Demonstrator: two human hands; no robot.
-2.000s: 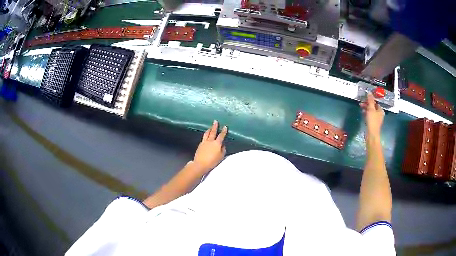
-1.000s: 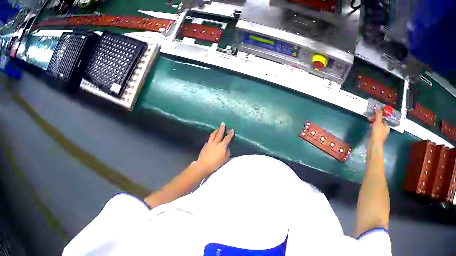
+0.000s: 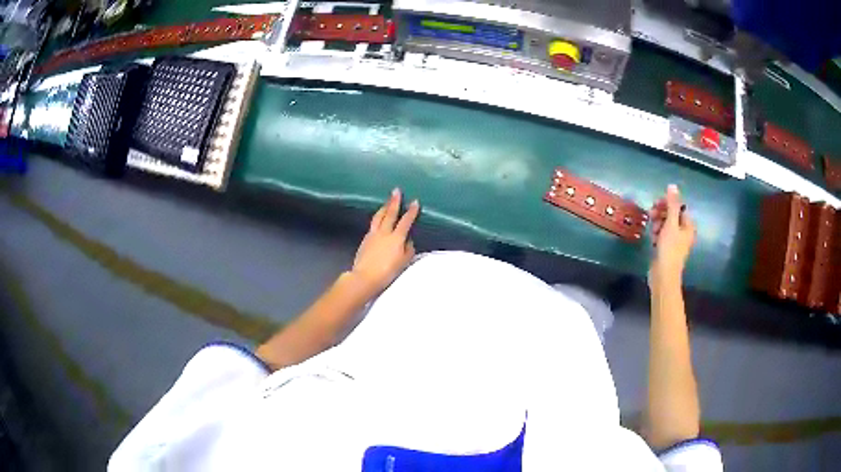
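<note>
A red-brown carrier fixture [image 3: 598,205] with a row of round metal spots lies tilted on the green bench mat. My right hand [image 3: 671,230] is just right of its right end, fingers partly curled, holding nothing that I can see; whether it touches the fixture is unclear. My left hand [image 3: 387,241] rests at the front edge of the mat, fingers apart and empty. The grey button box [image 3: 687,136] with a red button [image 3: 709,138] sits on the white rail beyond my right hand.
Machine control panel [image 3: 470,33] and yellow-based emergency stop [image 3: 563,54] stand behind the white rail [image 3: 433,85]. More carriers lie on the conveyor [image 3: 698,101] and are stacked at right [image 3: 784,247]. Black component trays [image 3: 180,112] lie on a pale rack [image 3: 221,159] at left.
My right hand has left the button box and come back down beside the loose carrier. A carrier has appeared behind the button box. My left hand stays at the mat's edge; the view has shifted.
</note>
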